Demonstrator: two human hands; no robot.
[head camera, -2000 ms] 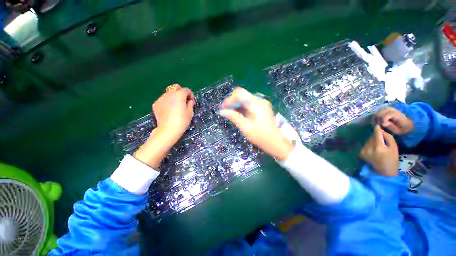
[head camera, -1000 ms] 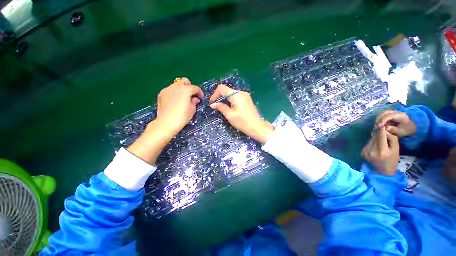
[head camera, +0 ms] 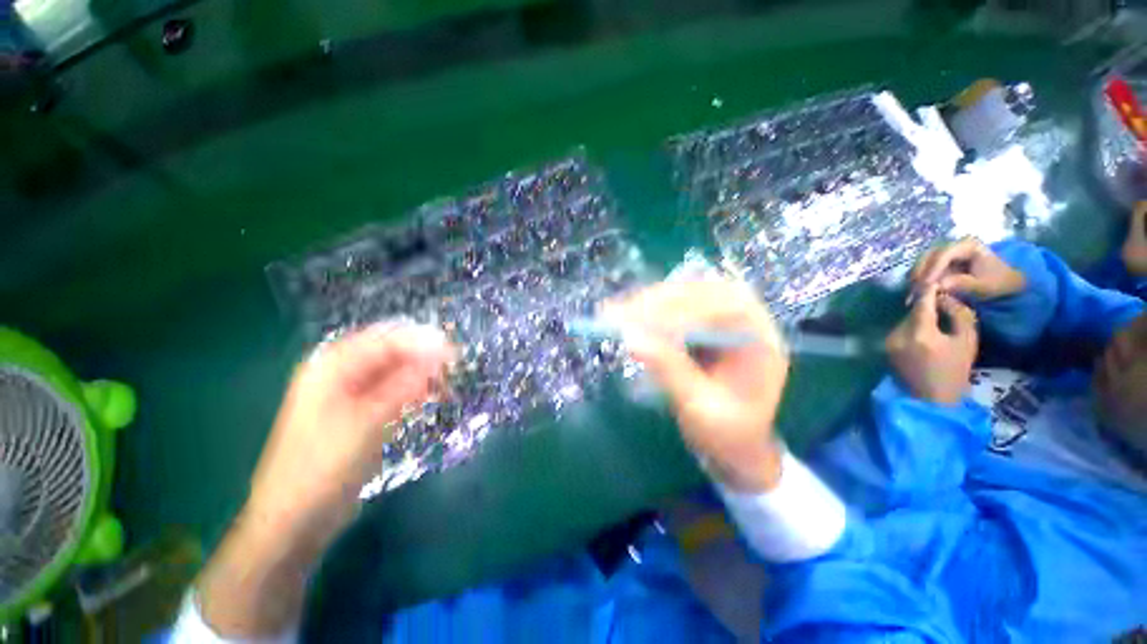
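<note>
A clear blister tray (head camera: 503, 252) with rows of small dark parts lies on the green mat in front of me. My left hand (head camera: 359, 390) is blurred over the tray's lower left part, fingers curled together; whether it holds something cannot be seen. My right hand (head camera: 704, 359) is blurred at the tray's right edge. It holds slim light-blue tweezers (head camera: 723, 338), which lie across the fingers, tip towards the left and the other end out to the right. Nothing can be made out at the tip.
A neighbour's blister tray (head camera: 818, 201) lies to the right, with white scraps (head camera: 1000, 195) beyond it. A neighbour's two hands (head camera: 943, 321) are together near it. A green fan (head camera: 94, 466) stands at the left edge. A small bag (head camera: 694, 267) shows partly behind my right hand.
Both hands have moved back towards me from the tray's upper part and farther apart. The right hand has shifted right; the tweezers now point across to the left. The neighbour's hands remain together.
</note>
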